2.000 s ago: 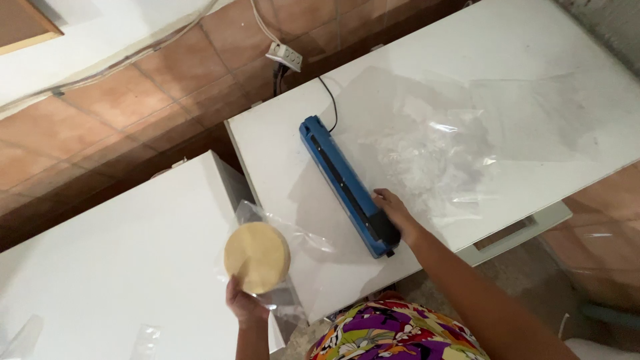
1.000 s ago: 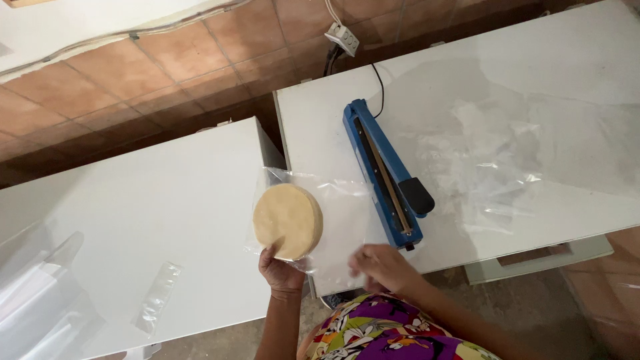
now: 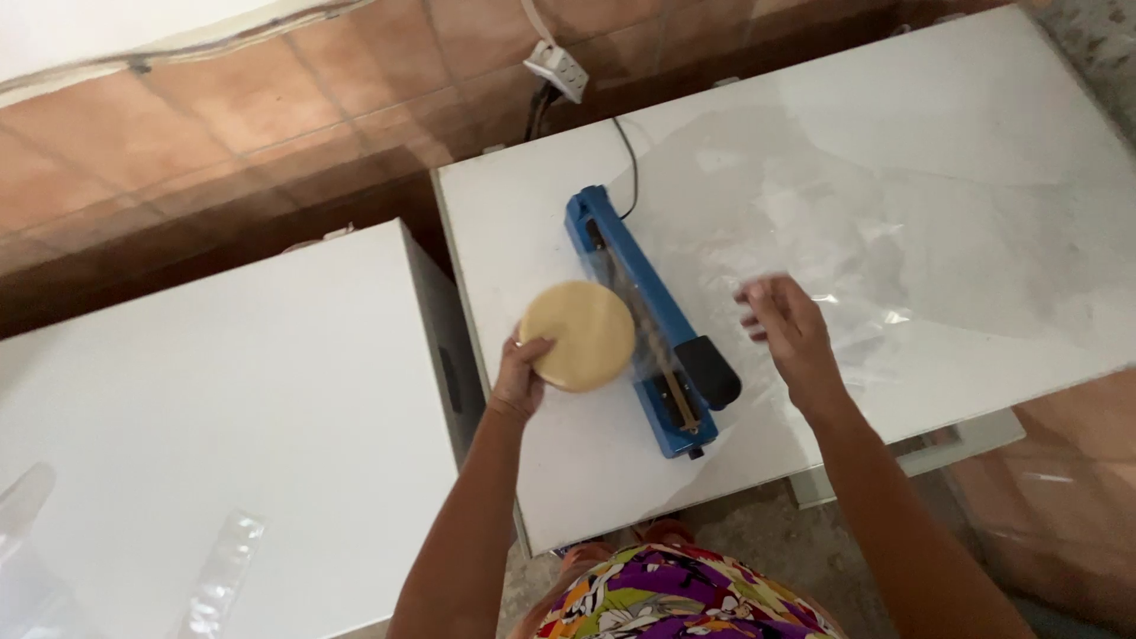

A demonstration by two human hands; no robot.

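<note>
My left hand (image 3: pixel 522 373) grips the near left edge of a round, flat, pale yellow stack (image 3: pixel 581 337), thumb on top. It is in a clear plastic bag whose free end reaches over the blue impulse heat sealer (image 3: pixel 652 319). The sealer's arm stands raised off its base, with a black pad (image 3: pixel 708 371) at its near end. My right hand (image 3: pixel 785 328), blurred, is in the air to the right of the sealer, fingers curled, with nothing seen in it.
Clear plastic bags (image 3: pixel 825 266) lie on the right white table (image 3: pixel 932 133). A gap parts it from the left white table (image 3: pixel 222 382), which bears a clear plastic strip (image 3: pixel 226 568). A black cord (image 3: pixel 635 169) runs behind the sealer towards a white power strip (image 3: pixel 557 69).
My left hand has carried the bagged yellow stack right, up beside the sealer. My right hand, on the sealer's pad at first and then left of it, is now to its right.
</note>
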